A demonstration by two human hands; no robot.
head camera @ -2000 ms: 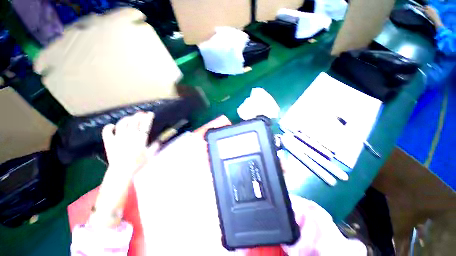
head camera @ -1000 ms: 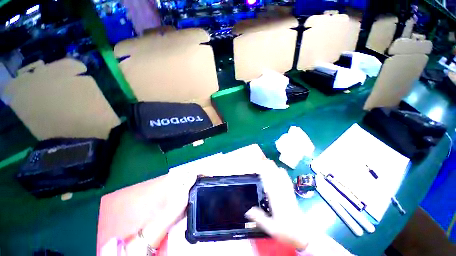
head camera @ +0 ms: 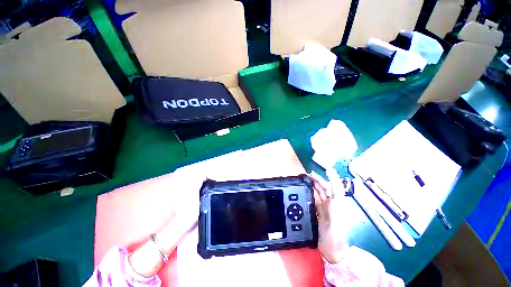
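Note:
A black rugged scanner tablet [head camera: 246,216] is held screen up over the red mat [head camera: 134,196], its keypad at the right end. The screen is dark, with a small pale tab at its lower right. My right hand [head camera: 330,218] grips the right edge, fingers at the upper corner. My left hand [head camera: 179,232] is at the left edge, overexposed; its fingertips are hidden or washed out. White sheets [head camera: 252,162] lie on the mat, partly under the tablet.
An open box [head camera: 218,126] behind holds a black TOPDON case [head camera: 187,102]. Another tablet [head camera: 59,143] sits in the left box. Crumpled white cloth [head camera: 333,143], white-handled tools [head camera: 378,221] and a record sheet [head camera: 406,174] lie right. More open boxes stand behind.
The tablet first showed its back in my right hand while my left touched the case. It now faces screen up; my right hand has moved from its keypad to its right edge.

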